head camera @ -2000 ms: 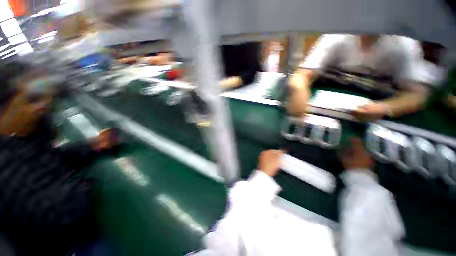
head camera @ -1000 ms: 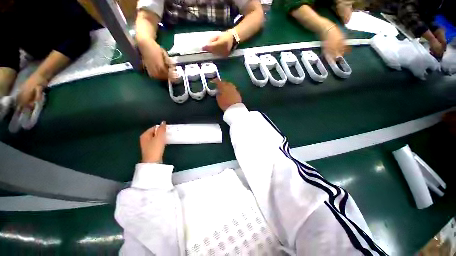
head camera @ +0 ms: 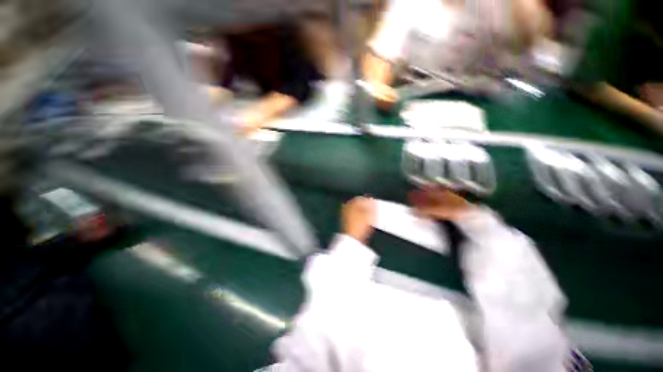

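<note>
The view is strongly blurred. My left hand [head camera: 358, 218] holds the left end of a white sticker sheet [head camera: 411, 225] over the green belt. My right hand [head camera: 438, 203] is at the sheet's upper right edge, just below a group of white plastic housings [head camera: 448, 166] that stand side by side on the belt. Blur hides my right fingertips, so I cannot tell if they hold a label or touch the sheet. More white housings [head camera: 592, 182] lie in a row to the right.
A grey frame post [head camera: 236, 156] slants across the left. Co-workers sit on the far side, and a dark-clothed person is at the left edge. A white label pad [head camera: 443, 116] lies behind the housings. Pale edge strips [head camera: 182, 207] border the belt.
The view has swung left and blurred. My right hand has come back from the housings to the sheet. The sheet now slants down to the right.
</note>
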